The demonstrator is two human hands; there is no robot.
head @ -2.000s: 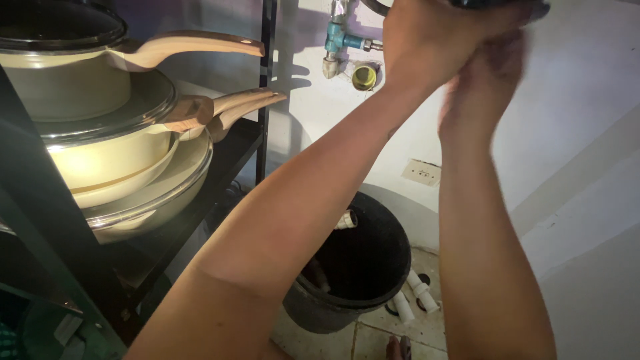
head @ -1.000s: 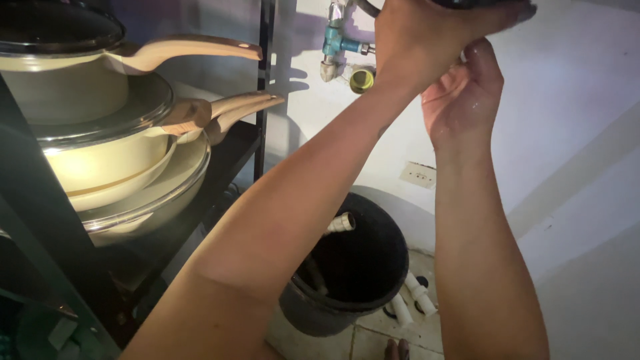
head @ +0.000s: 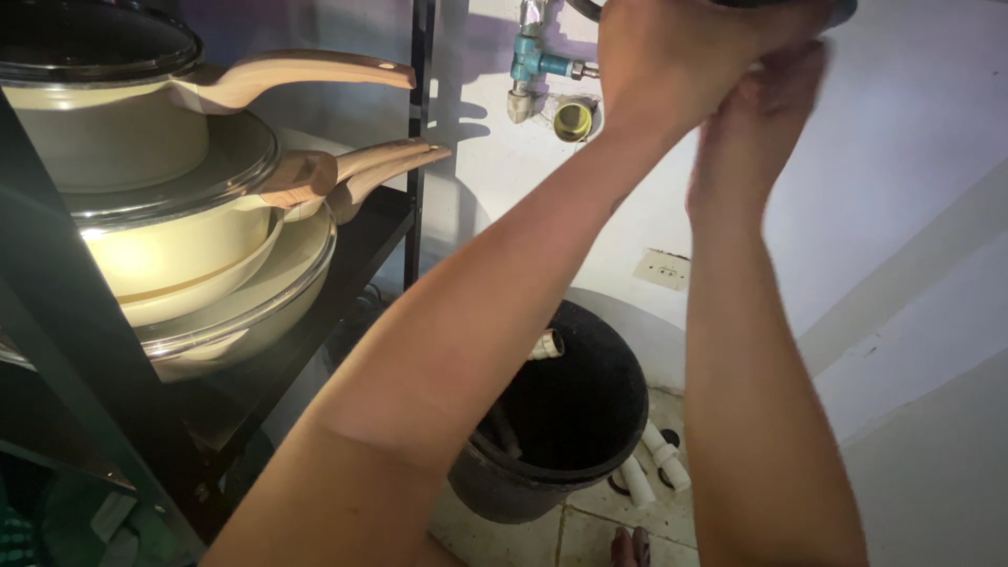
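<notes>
Both my hands are raised at the top of the view, against a dark rounded object (head: 843, 11) cut off by the frame's upper edge. My left hand (head: 677, 55) is at its underside, with the fingers mostly out of sight. Close beside it on the right, my right hand (head: 776, 94) is blurred, its fingers up by the dark object; their grip is unclear. Left of my hands, a teal angle valve (head: 528, 59) and an open round pipe end (head: 573, 121) are on the white wall. A black hose (head: 584, 9) curves near the valve.
Stacked pans with wood-look handles (head: 315, 69) fill a black metal shelf (head: 378, 228) at left. Below my arms is a black bucket (head: 583, 394) holding a white pipe fitting (head: 547, 345). White pipe pieces (head: 665, 457) lie on the tiled floor, near a foot (head: 630, 547). A wall outlet (head: 663, 268) is behind.
A second ago my right palm was turned up with its fingers apart; now that hand is higher, with its fingers up against the dark object. My left hand stays about where it was.
</notes>
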